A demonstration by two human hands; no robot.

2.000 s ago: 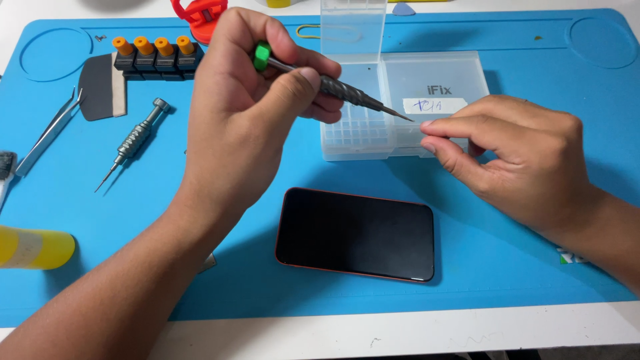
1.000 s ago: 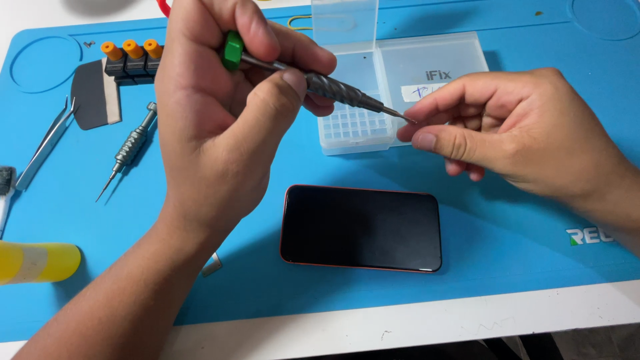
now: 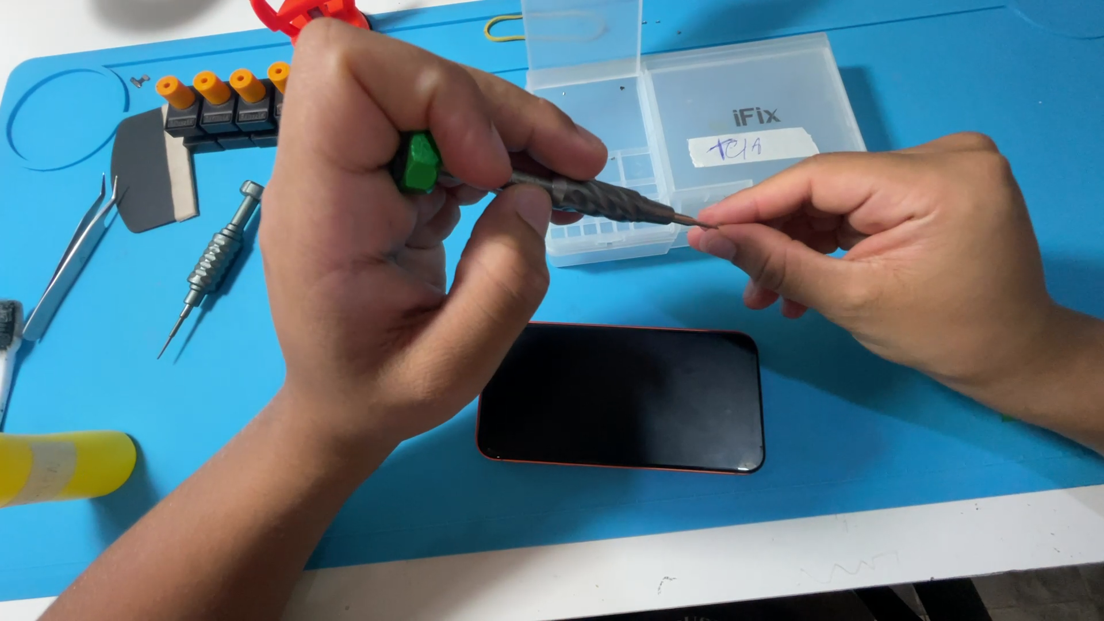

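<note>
My left hand (image 3: 405, 207) holds a precision screwdriver (image 3: 604, 200) with a dark twisted grip and a green hexagonal cap, its shaft aimed right. The thumb and forefinger of my right hand (image 3: 871, 250) pinch at the driver's tip; whether a tiny screw is between them cannot be told. Below the hands a smartphone (image 3: 630, 401) with a dark screen and red edge lies flat, its left part covered by my left hand. Behind the driver sits a clear plastic parts box (image 3: 750, 95) with small compartments, its small lid raised.
On the blue repair mat (image 3: 906, 431) at left lie a second precision screwdriver (image 3: 210, 263), tweezers (image 3: 73, 259), a dark flat pad (image 3: 142, 177), a brush (image 3: 9, 345) and a yellow cylinder (image 3: 69, 466). Orange-topped black holders (image 3: 228, 103) and a red tool (image 3: 310, 13) stand behind.
My right fingertips have closed in on the screwdriver's tip; two seconds ago they were slightly apart from it. My left hand keeps its hold on the driver.
</note>
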